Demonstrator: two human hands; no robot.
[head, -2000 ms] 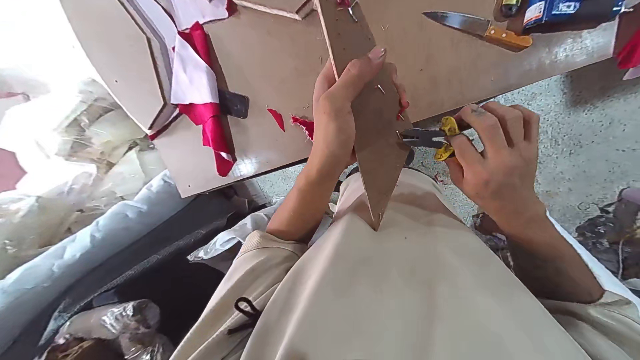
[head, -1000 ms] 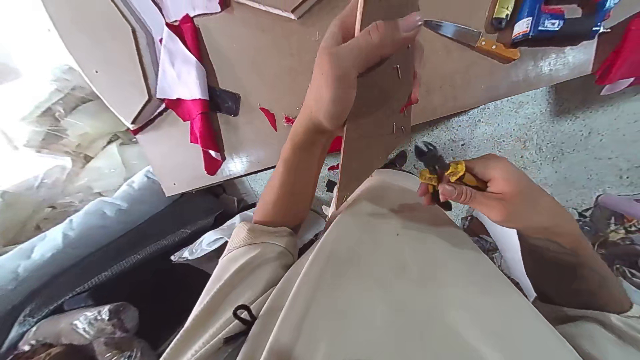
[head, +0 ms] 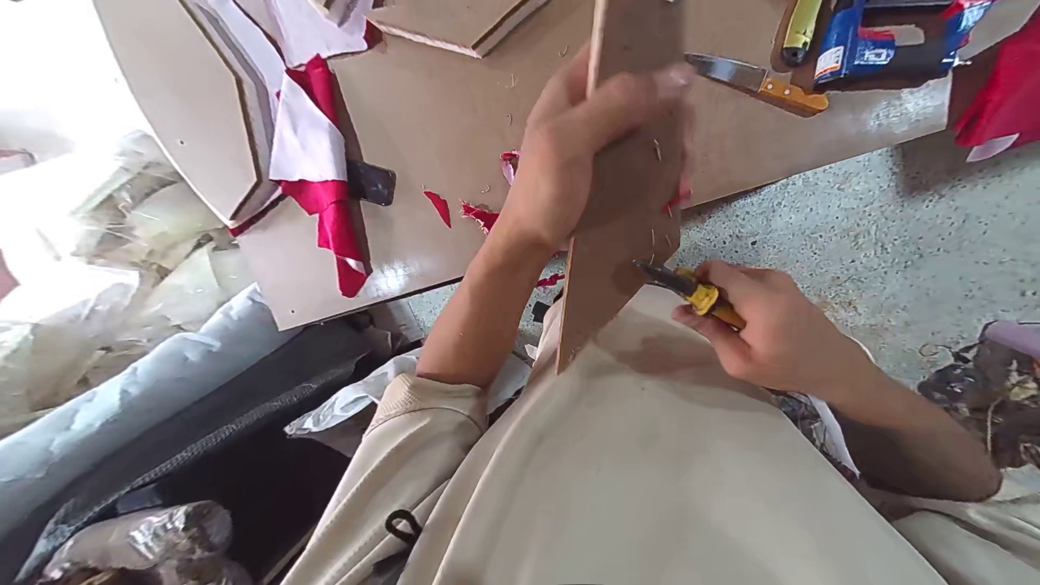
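Note:
My left hand (head: 569, 146) grips a thin brown board (head: 605, 276), its pointed lower end resting against my beige garment. Several staples (head: 657, 150) stick up from the board's face. In my right hand (head: 764, 325) are yellow-handled cutting pliers (head: 699, 294), their dark jaws at the board's face just below the lower staples. Whether the jaws hold anything cannot be told. Scraps of red fabric (head: 479, 216) lie on the table to the left of the board, and a bit of red shows at its right edge.
On the table (head: 431, 106) lie a knife with an orange handle (head: 792, 96), a blue staple gun (head: 886, 49), a yellow-green tool (head: 802, 31), red and white fabric (head: 313, 146), a small black object (head: 372, 183) and cut boards (head: 203, 106). Clear plastic sheeting (head: 122, 268) is heaped at left.
A second ago the pliers were off the board with spread handles; now their tips are at its face and the handles are closer together. The left hand keeps its hold on the board.

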